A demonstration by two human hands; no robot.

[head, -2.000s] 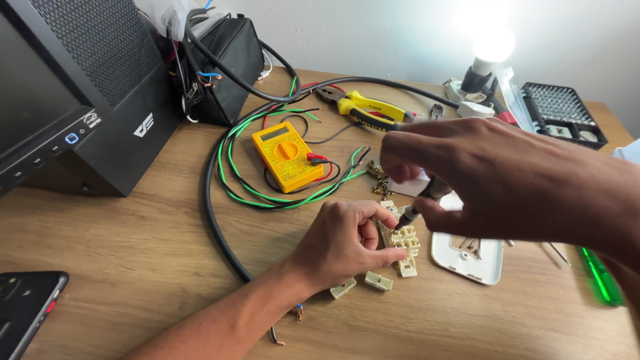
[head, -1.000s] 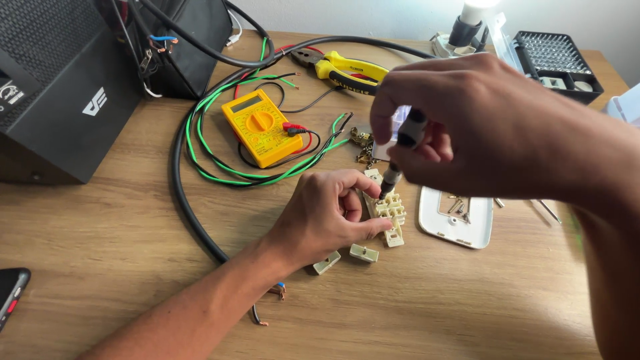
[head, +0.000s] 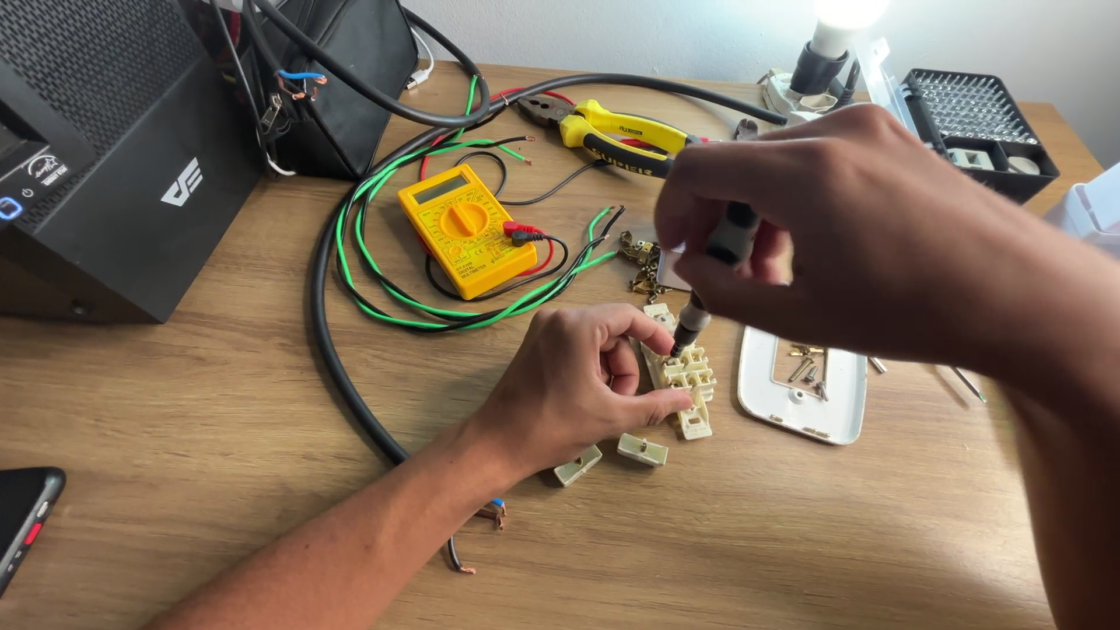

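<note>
My left hand (head: 582, 385) pinches a cream plastic switch or socket frame (head: 691, 376) between thumb and fingers, holding it on the wooden table. Above it, my right hand (head: 787, 227) grips a grey and black screwdriver (head: 731, 236) whose lower end meets the frame beside my left fingertips; the exact contact is partly hidden. Two small cream modules (head: 643, 450) (head: 577, 465) lie just below my left hand. To the right is a white cover plate (head: 801, 424) with loose screws (head: 805, 367) on it. Small brass-coloured metal parts (head: 641, 262) lie beyond the frame.
A yellow digital multimeter (head: 468, 232) sits amid green and black wires (head: 350, 254) and a thick black cable (head: 328, 350). Yellow-handled pliers (head: 612, 136) lie behind. A lit bulb (head: 844, 17) and a bit case (head: 980, 122) stand at the back right, a black computer case (head: 114, 175) at left.
The view has shifted. Both hands stay at the cream frame, with the screwdriver still in my right hand, which has changed its angle slightly.
</note>
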